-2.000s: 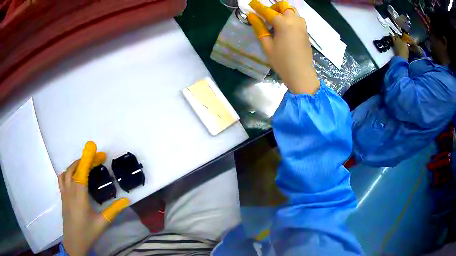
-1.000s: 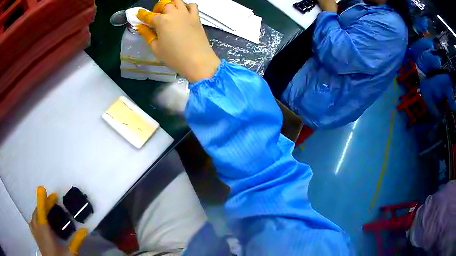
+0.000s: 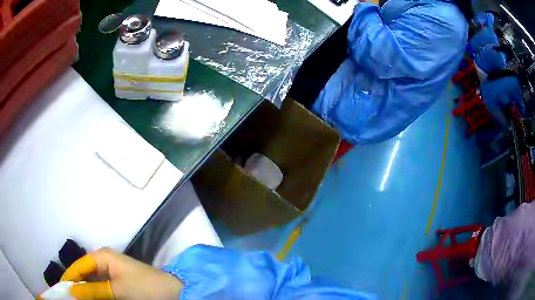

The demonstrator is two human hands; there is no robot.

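Observation:
My right hand [image 3: 123,276], with yellow-orange cots on its fingers, is at the bottom left and pinches a folded white wipe [image 3: 61,291], cut off by the lower edge. One black watch body [image 3: 71,252] lies on the white mat [image 3: 64,146] just beyond my fingers. A second black watch body [image 3: 53,272] lies beside it, partly covered by the hand and wipe. My left hand is not clearly seen; the frame's edge cuts off that area.
A flat white block [image 3: 130,163] lies on the mat. Whitish bottles with metal tops [image 3: 151,73] stand beyond it, one lid raised. White sheets [image 3: 234,17] lie on clear plastic [image 3: 258,58]. Orange-red foam [image 3: 35,53] is left; an open cardboard box [image 3: 311,152] is below the bench.
My right hand has moved from the bottle tops down to the watches with the wipe. The view has shifted, and my left hand has dropped out of clear sight.

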